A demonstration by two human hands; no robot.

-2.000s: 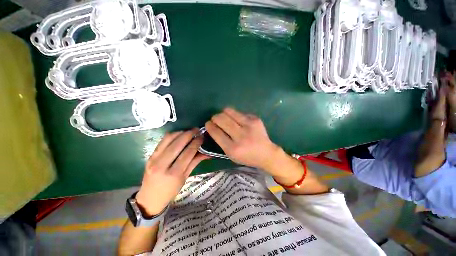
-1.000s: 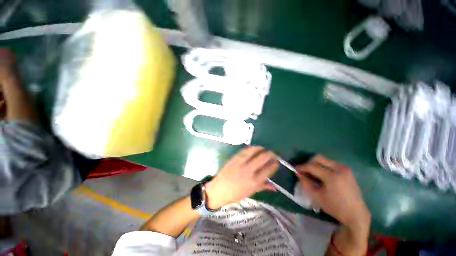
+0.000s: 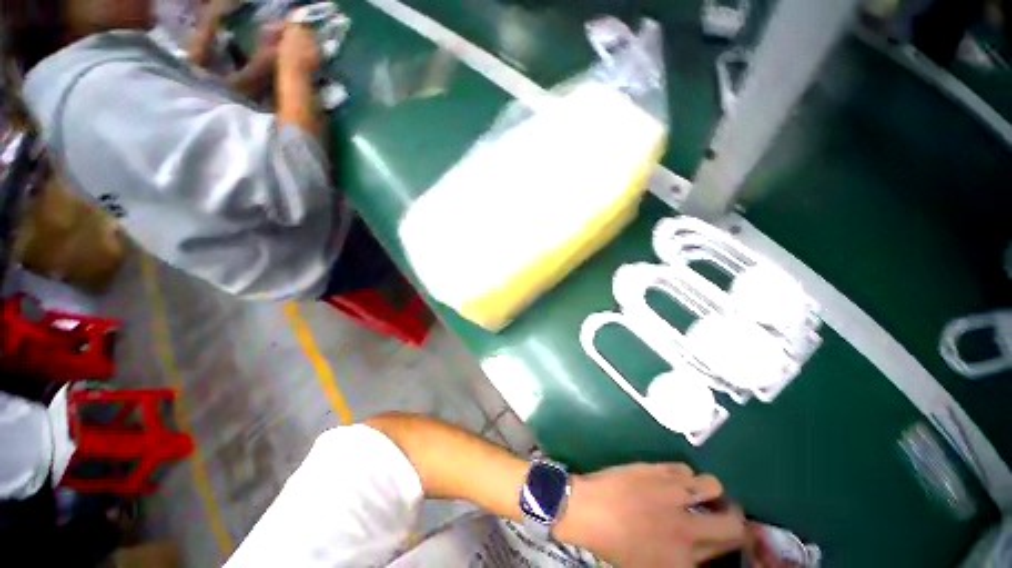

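My left hand point(image 3: 655, 513), with a watch on its wrist, is low in the picture, its fingers curled at a white plastic frame. Part of that frame point(image 3: 790, 544) shows just right of the fingers; the rest is hidden or cut off by the bottom edge. A reddish patch beside it may be a fingertip of my right hand, which is otherwise out of the picture. White looped frames with round disc ends point(image 3: 666, 397) lie in short overlapping rows above my hand. Thin clear pins point(image 3: 934, 472) lie in a loose pile at the right.
A large clear bag with yellow contents point(image 3: 544, 205) lies on the green bench. A grey post point(image 3: 766, 105) rises from the pale rail point(image 3: 849, 311). A single white frame point(image 3: 979, 344) lies beyond the rail. A person in grey point(image 3: 205, 166) works at upper left; red stools point(image 3: 128, 438) stand below.
The view has swung left, so my hands sit lower right and the right one has nearly left the picture. The stack at the right is out of view.
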